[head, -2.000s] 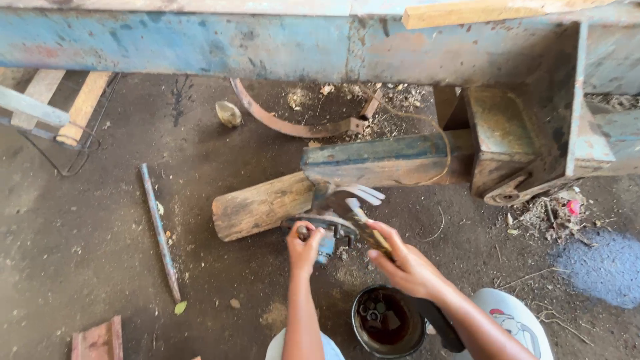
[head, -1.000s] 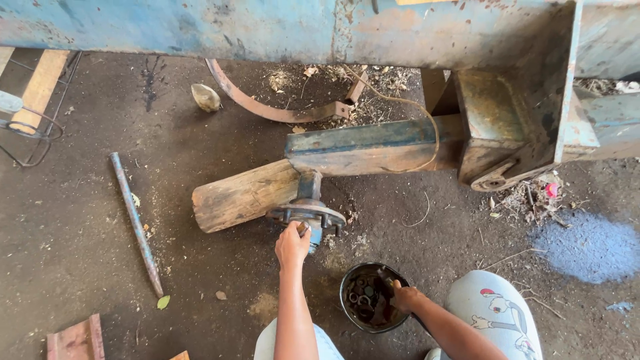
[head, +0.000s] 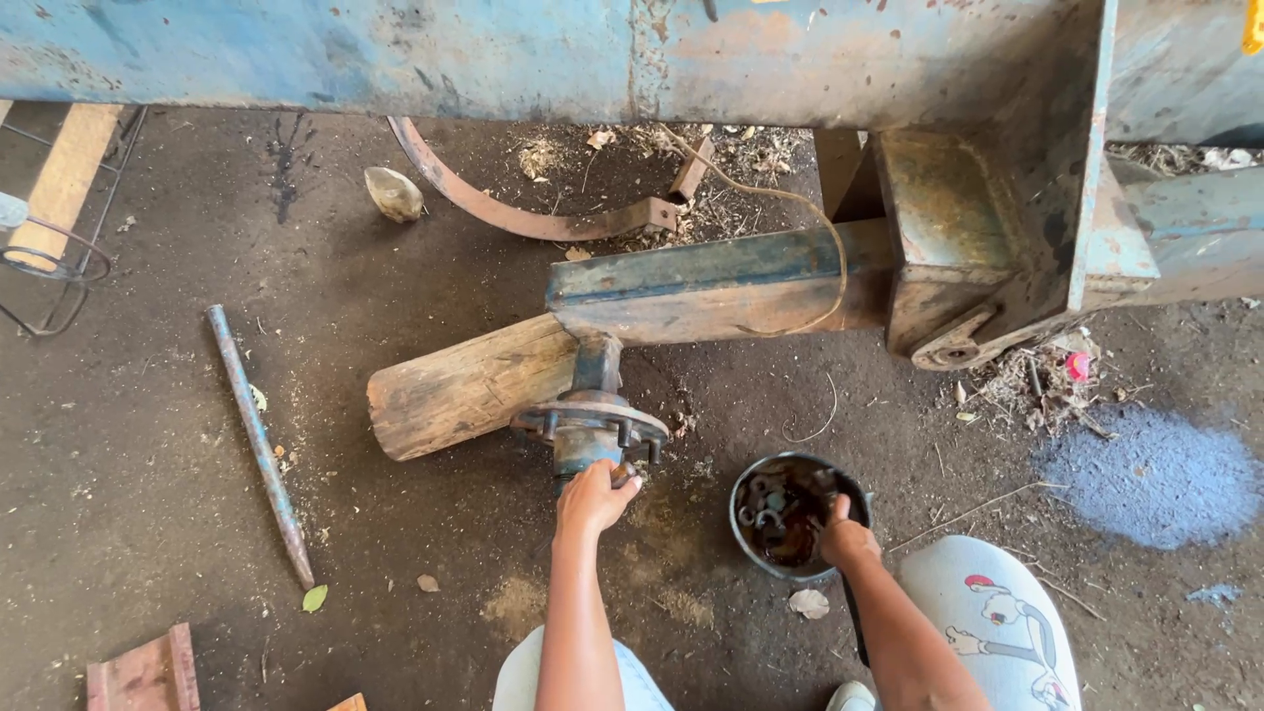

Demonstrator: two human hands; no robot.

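Observation:
A wheel hub with a studded flange (head: pixel 592 420) is mounted on the end of a steel axle beam (head: pixel 711 286). My left hand (head: pixel 591 509) is just below the hub, its fingers closed around a small brown cylindrical piece (head: pixel 622 475). To the right, a black bucket (head: pixel 743 541) on the ground contains dark, wet-looking metal parts (head: pixel 775 509), some of them ring-shaped. My right hand (head: pixel 849 538) reaches over the bucket's right side, thumb upward; its fingertips are partly hidden, and whether they hold anything cannot be told.
A wood block (head: pixel 469 390) lies by the axle beam. Across the top runs a large blue steel beam (head: pixel 494 59). On the dirt ground are a metal rod (head: pixel 259 444), a curved steel strip (head: pixel 513 217), a stone (head: pixel 394 194), a rusty channel piece (head: pixel 143 671) and blue powder (head: pixel 1155 479).
Two seconds ago my right hand held a claw hammer close to the hub; the hand has since moved down to the bucket, and no hammer shows in it. My left hand remains at the hub.

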